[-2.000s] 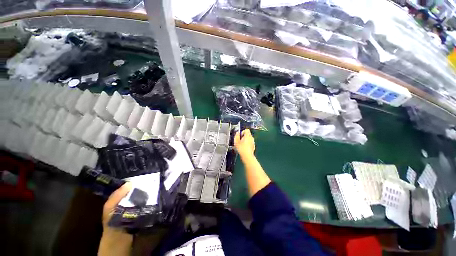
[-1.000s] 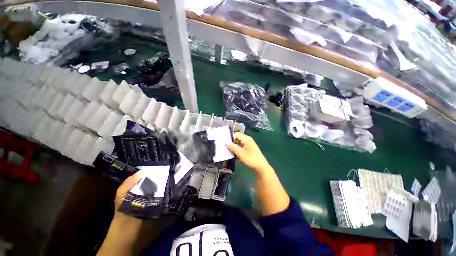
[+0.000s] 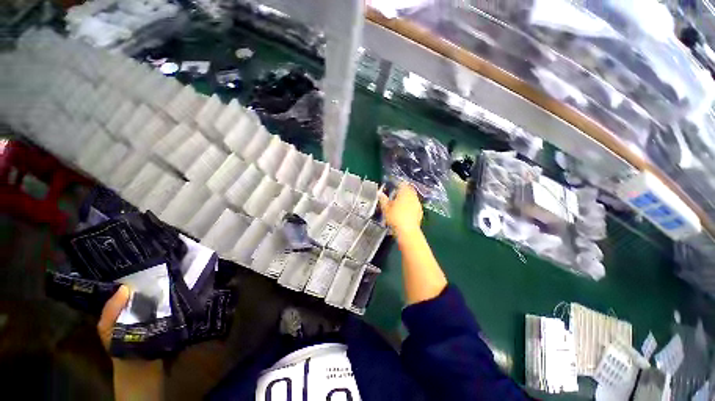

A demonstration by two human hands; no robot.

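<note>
Long rows of open white retail boxes (image 3: 235, 184) stand side by side, running from the upper left to the centre. My left hand (image 3: 117, 317) holds a bunch of black packets (image 3: 117, 251) at the lower left, with white leaflets (image 3: 149, 290) among them. A dark packet (image 3: 298, 233) lies on top of the boxes, partly in one. My right hand (image 3: 401, 210) is at the right end of the back row, fingers bent down at a box edge; its fingertips are partly hidden and I cannot tell if they hold anything.
A clear bag with dark contents (image 3: 415, 166) lies behind my right hand. A blister tray (image 3: 541, 207) is to its right. Bundled white strips (image 3: 553, 352) and sticker sheets (image 3: 619, 368) lie at the lower right. A metal post (image 3: 342, 86) rises behind the boxes. A red stool (image 3: 47, 184) is at left.
My left hand and its bunch have moved left, off the boxes. The white leaflet and dark packet have left my right hand's front; that hand is now at the row's end. The view has shifted.
</note>
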